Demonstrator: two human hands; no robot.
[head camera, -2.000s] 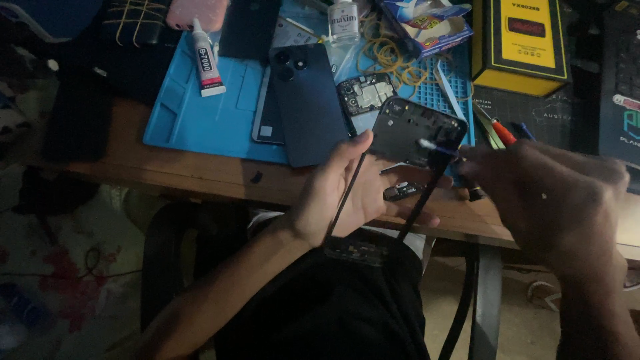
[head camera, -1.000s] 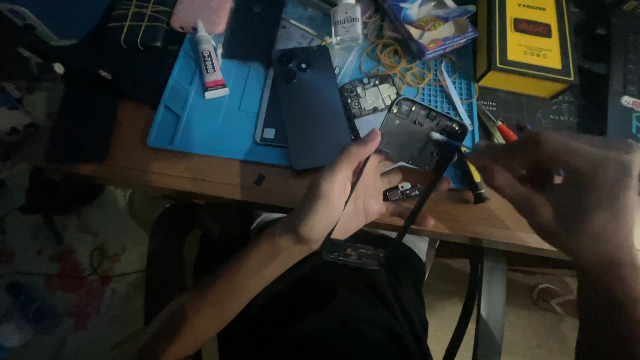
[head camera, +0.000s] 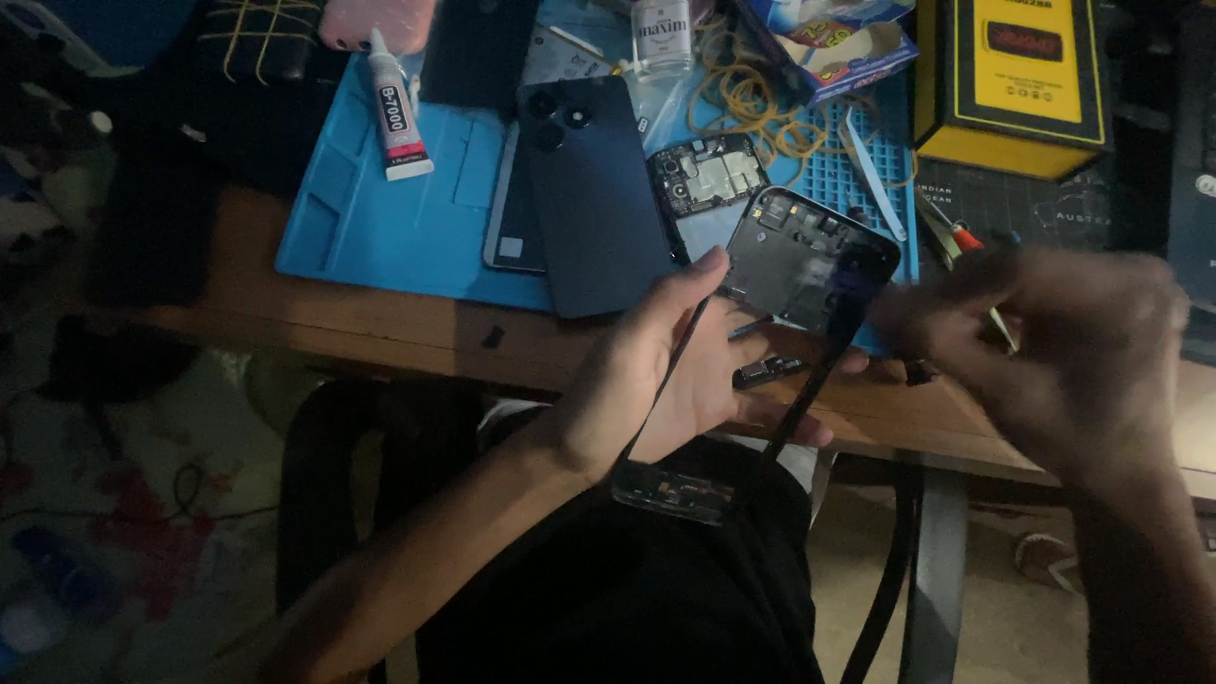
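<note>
My left hand (head camera: 679, 370) holds a black phone mid-frame (head camera: 793, 261) by its side rail, thumb over the edge and fingers behind its open middle. The frame tilts over the table's front edge. Close to its upper right corner is my right hand (head camera: 1035, 351), blurred, with fingers bent together; whether something thin is between them is hard to tell now. A small dark phone part (head camera: 768, 370) lies behind the frame, by my left fingers. Beyond the frame, a phone with bare circuit board (head camera: 708, 176) lies beside a dark blue phone back cover (head camera: 598, 199).
On the blue repair mat (head camera: 380, 237) lie a B-7000 glue tube (head camera: 394, 114), rubber bands (head camera: 750, 109) and tweezers (head camera: 872, 176). Behind stand a clear bottle (head camera: 662, 38) and a yellow-black box (head camera: 1016, 81). A red-tipped tool (head camera: 964, 237) lies near my right hand.
A white-tipped swab seen against the frame's upper part in both earlier frames is no longer distinct. My right hand has shifted slightly; my left hand keeps its hold on the frame.
</note>
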